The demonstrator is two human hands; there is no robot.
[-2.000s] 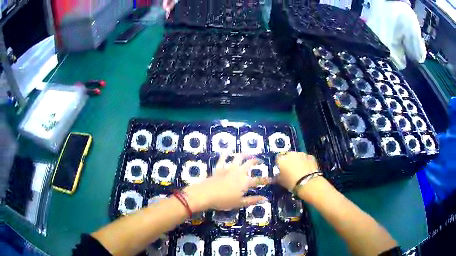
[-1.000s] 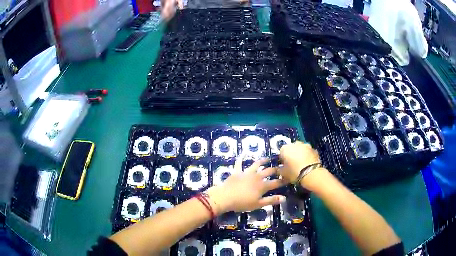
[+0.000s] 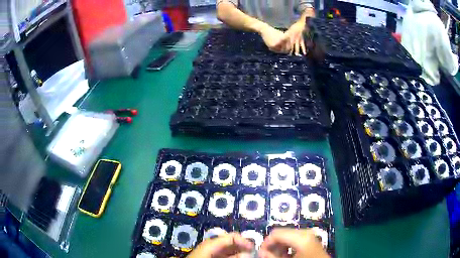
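A shiny black blister tray (image 3: pixel 146 221) lies flat in front of me, cut off by the bottom edge. Its pockets hold silver-white electronic modules (image 3: pixel 221 204) with round grey centres and orange edges. My left hand (image 3: pixel 222 247) and my right hand (image 3: pixel 295 244) are close together over the tray's third row at the bottom edge. The fingertips of both hands nearly meet, with something small and pale between them that is too blurred to name. Both hands are cut off by the picture's edge and hide some modules.
Stacked filled trays (image 3: pixel 360 194) stand at the right. Stacked black trays (image 3: pixel 247 126) stand at the far side, with another person's hands (image 3: pixel 285 41) over them. A yellow-cased smartphone (image 3: pixel 100 188), a clear box (image 3: pixel 83 141), red-handled tools (image 3: pixel 123 115) and black strips (image 3: pixel 46 201) lie left.
My hands have moved down from the tray's right columns to the bottom edge and come together. The view has shifted, so the bench contents sit lower and further right. The other person's hands now show clearly.
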